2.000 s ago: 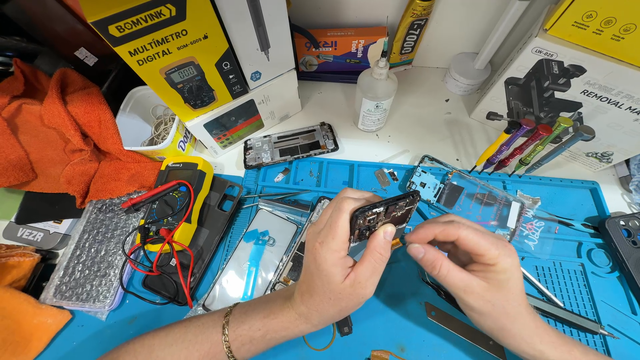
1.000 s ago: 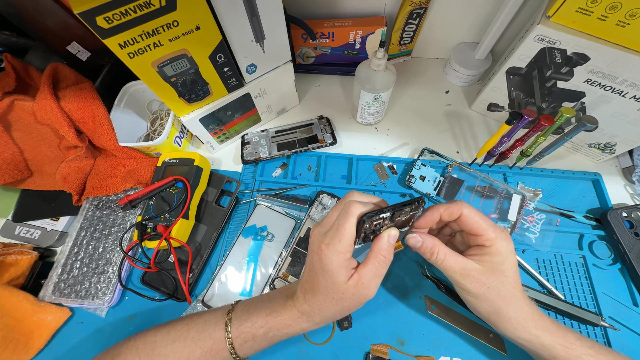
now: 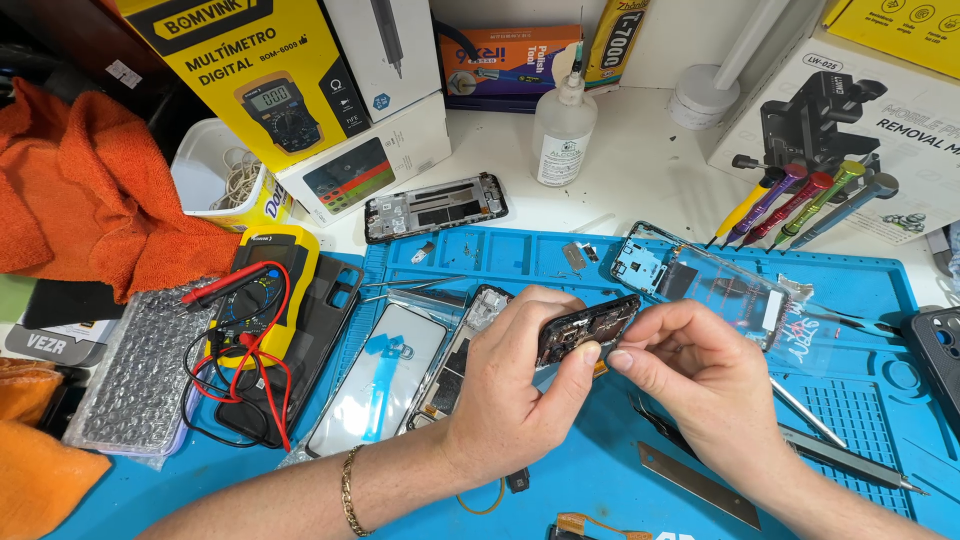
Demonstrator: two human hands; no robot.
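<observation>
My left hand (image 3: 525, 367) is closed around a smartphone with its inside exposed (image 3: 589, 326), tilted up over the blue silicone repair mat (image 3: 592, 465). The thumb presses on its open side. At the phone's right edge, my right hand (image 3: 690, 360) has thumb and index finger close together; whether they pinch something small cannot be made out. A bit of orange flex cable (image 3: 600, 367) shows below the phone, between the hands. Under and behind my left wrist lie a phone frame (image 3: 450, 360) and a screen panel with blue tape (image 3: 379, 382).
A multimeter (image 3: 262, 300) with tangled leads lies left. Behind are a phone frame (image 3: 435, 206), an alcohol bottle (image 3: 564, 135) and upright screwdrivers (image 3: 802, 202). A blade (image 3: 697, 484), tweezers (image 3: 660, 424) and a pen-like screwdriver (image 3: 847, 457) lie near my right forearm.
My right hand's fingers have come up closer to the phone's right edge. My left hand still holds the phone.
</observation>
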